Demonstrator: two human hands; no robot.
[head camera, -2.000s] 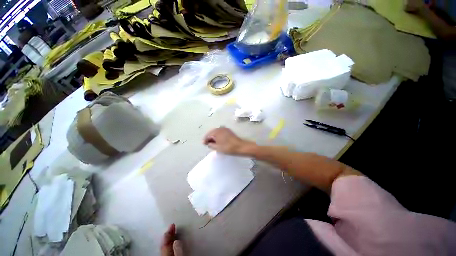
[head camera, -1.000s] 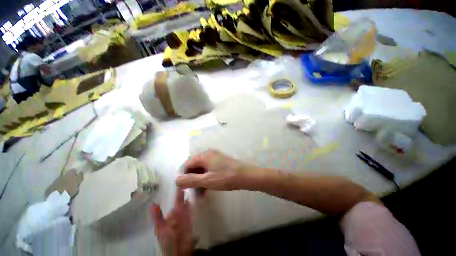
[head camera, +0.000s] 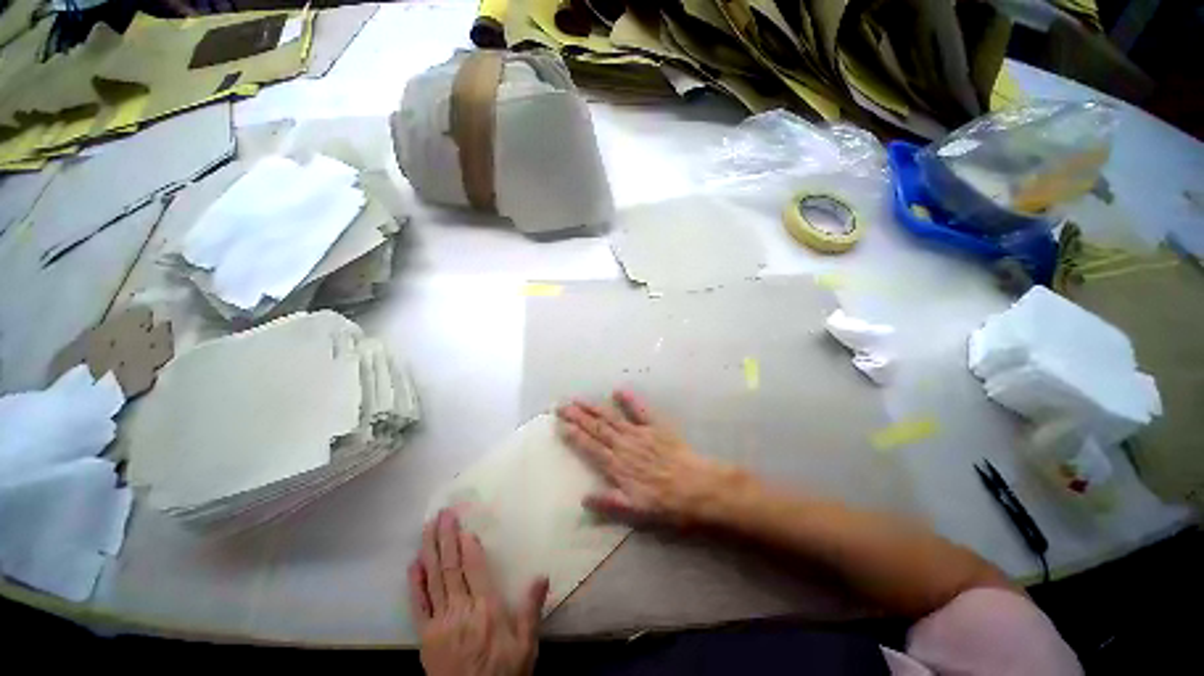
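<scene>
A grey-beige cut panel (head camera: 528, 499) lies at the table's front, partly over the left front part of the grey work sheet (head camera: 700, 346). My left hand (head camera: 473, 601) lies flat on its lower left part, fingers a little apart. My right hand (head camera: 644, 465) lies flat on its upper right part, fingers spread. Neither hand is closed on anything. The hands hide parts of the panel. No white piece shows under it.
A stack of grey-beige panels (head camera: 251, 423) is at left, with white pieces (head camera: 60, 482) beside it. A tied bundle (head camera: 548, 145) and tape roll (head camera: 821, 222) lie behind. Thread snips (head camera: 1011, 508), a white stack (head camera: 1063, 363) and a blue tray (head camera: 924, 218) are at right.
The view has turned left. The white piece seen earlier under my right hand no longer shows; a grey-beige panel lies there. My hands have gone from close together to flat and apart on it.
</scene>
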